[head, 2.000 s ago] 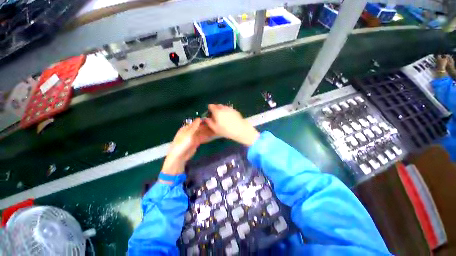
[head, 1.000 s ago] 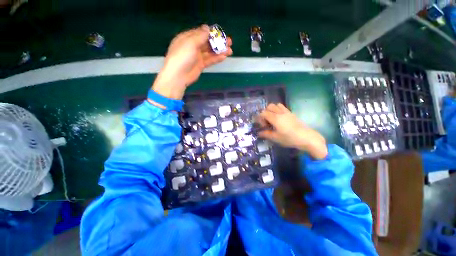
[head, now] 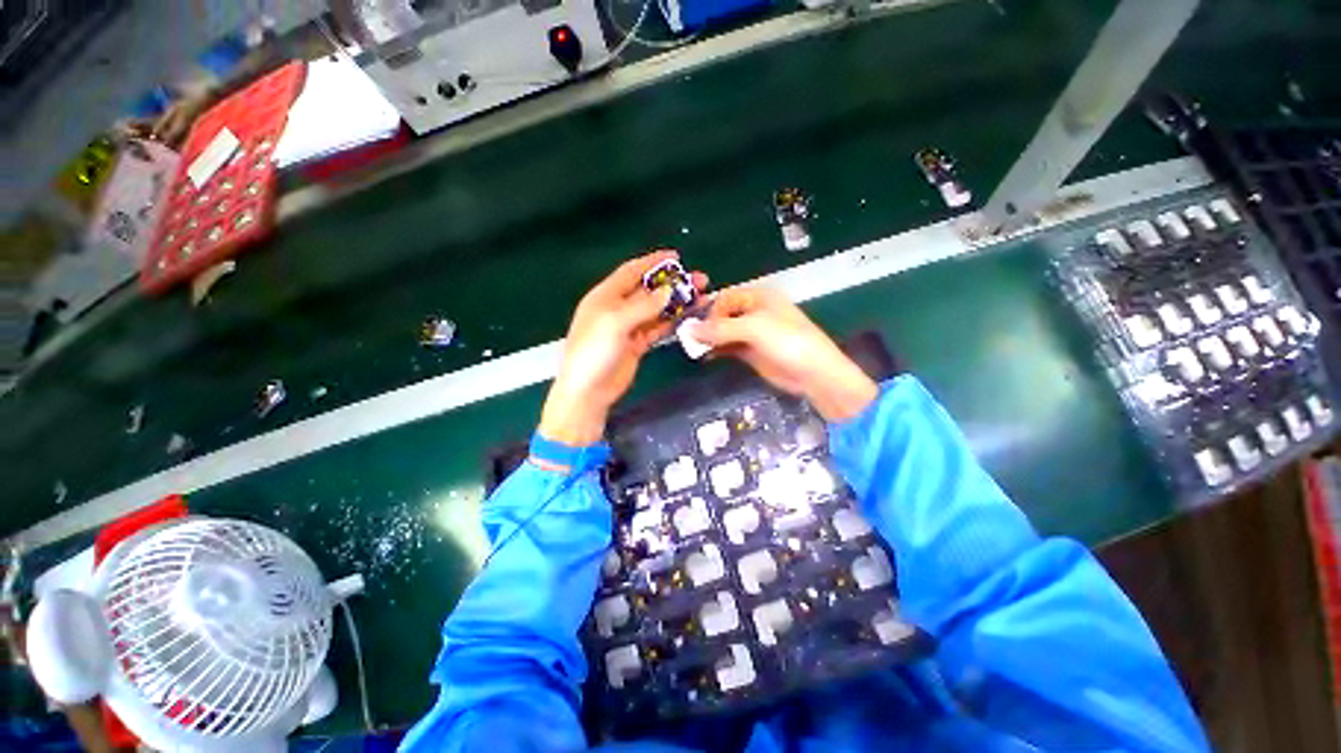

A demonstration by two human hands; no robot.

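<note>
My left hand [head: 606,346] holds a small electronic unit [head: 669,286], silver, black and gold, above the belt's near rail. My right hand [head: 777,341] touches it from the right and holds a flex cable part [head: 694,338] with a pale square end, just below the unit. Whether the two parts are joined is hidden by the fingers. The clear blister tray [head: 716,565] with rows of pale square parts lies in front of me, below my hands, on a black tray [head: 871,358].
The green conveyor belt [head: 559,191] carries several spaced units. A grey post [head: 1081,125] stands at its rail. A second filled blister tray [head: 1206,331] lies at right, a white fan [head: 218,625] at left. A red tray [head: 228,184] and control box [head: 478,59] are beyond the belt.
My right hand has come up from the tray to the unit and now holds a pale-ended part. My left hand still holds the unit. The view has turned, showing more of the far side.
</note>
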